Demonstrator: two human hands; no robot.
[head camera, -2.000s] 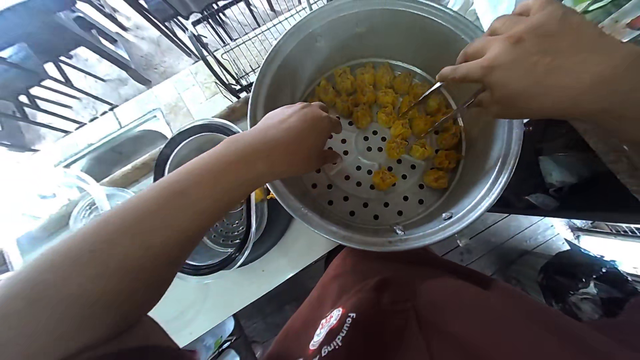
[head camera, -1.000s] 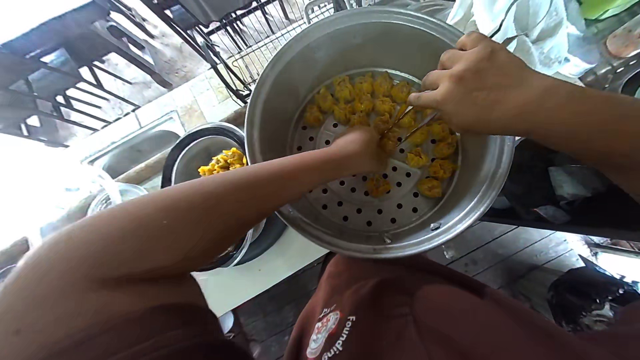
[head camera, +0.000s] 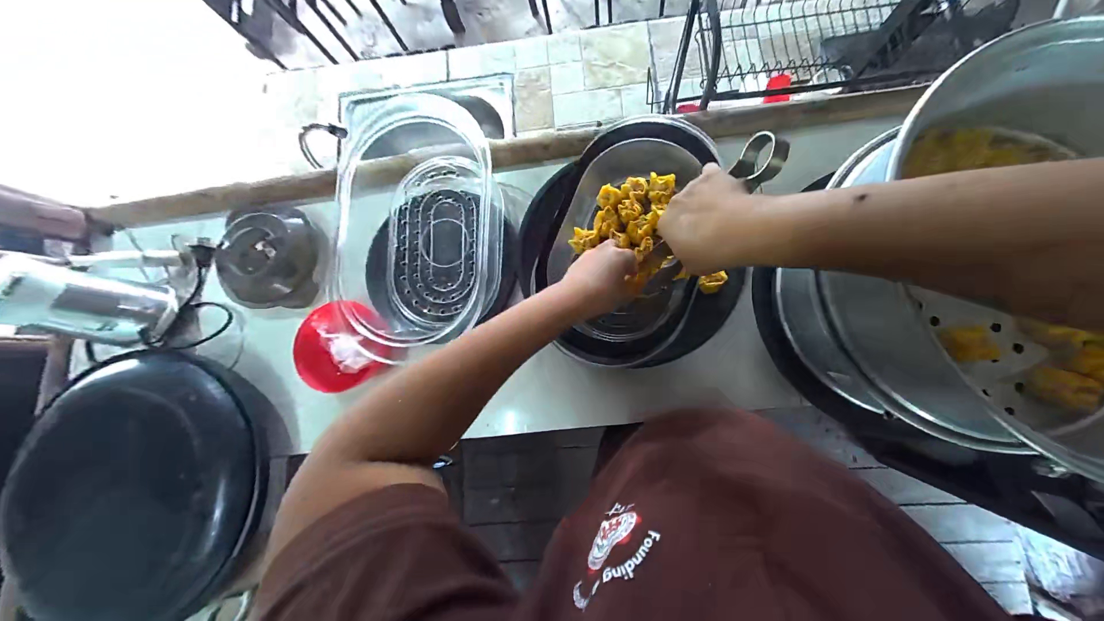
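Note:
Yellow dumplings (head camera: 634, 207) lie piled on a metal strainer or tray (head camera: 595, 181) inside a dark round pan on the counter. My right hand (head camera: 709, 222) grips metal tongs (head camera: 763, 159); their bent end sticks out behind the hand, and their tips are down among the dumplings. My left hand (head camera: 604, 274) is at the near edge of the pile, close to the tong tips, its fingers partly hidden. At the right, a big metal steamer pot (head camera: 927, 103) is partly covered by my right forearm; more dumplings (head camera: 1065, 384) rest on its perforated plate.
Left of the pan stand a clear plastic steamer basket (head camera: 345, 198), a red bowl (head camera: 332, 366), a clear lid-like piece (head camera: 267, 259) and a large black pan (head camera: 138, 492). A wire rack (head camera: 793, 52) and a sink (head camera: 504, 95) lie beyond the counter.
Both hands have moved left, out of the steamer pot to the dumplings in the dark pan, with the tongs still in my right hand. The view has swung left.

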